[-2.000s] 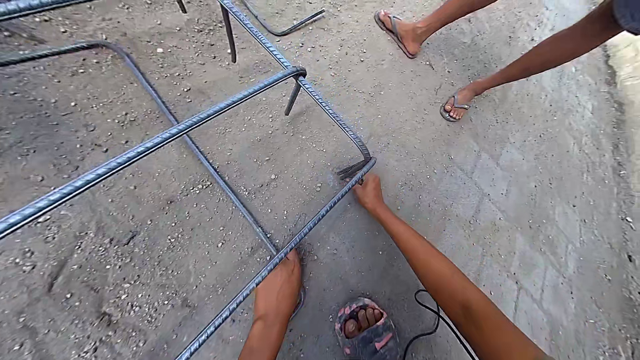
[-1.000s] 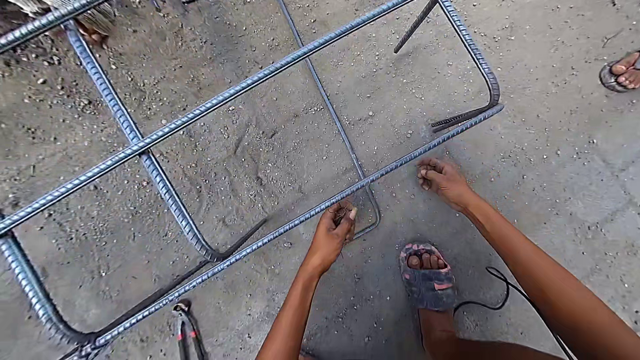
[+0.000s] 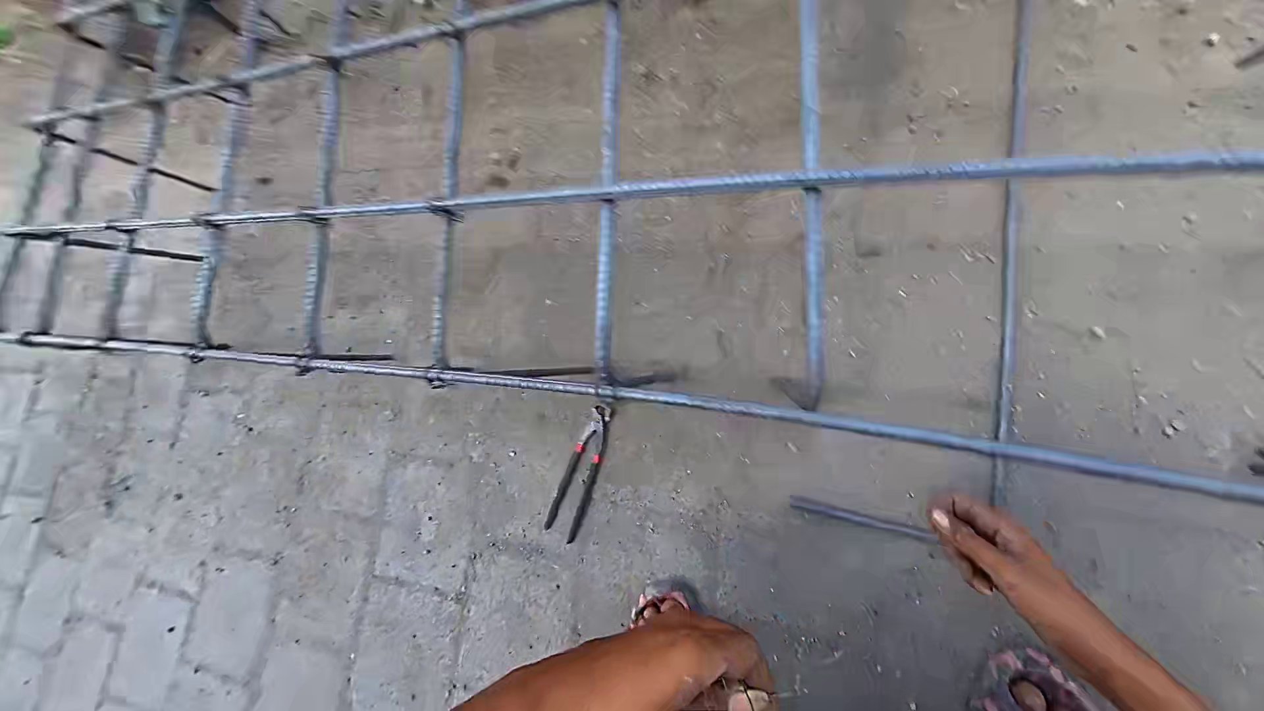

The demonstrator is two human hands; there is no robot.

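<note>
The rebar cage (image 3: 711,398) of ribbed steel bars lies across the view, with long bars crossed by several bent stirrups. Near the right, a thinner stirrup (image 3: 1009,296) crosses the long bars, and its short bent leg (image 3: 859,517) points left below the lower bar. My right hand (image 3: 987,543) is closed around the corner beside that leg. Low in the view, my left hand (image 3: 726,671) pinches what looks like thin dark tie wire (image 3: 741,683); its fingers are partly cut off by the frame edge. Pincers (image 3: 583,474) with dark handles lie on the ground, jaws near the lower bar.
My sandalled feet (image 3: 1032,681) stand at the bottom edge, one partly behind my left forearm. Block paving (image 3: 232,612) covers the ground at lower left, and gritty ground with small stones (image 3: 1096,333) lies under the cage. Dark bars show at far upper left.
The view has swung far left along the cage, and the other person's feet are out of view. My left hand has left the bars and is low near my foot; my right hand is now at the thin stirrup's lower end.
</note>
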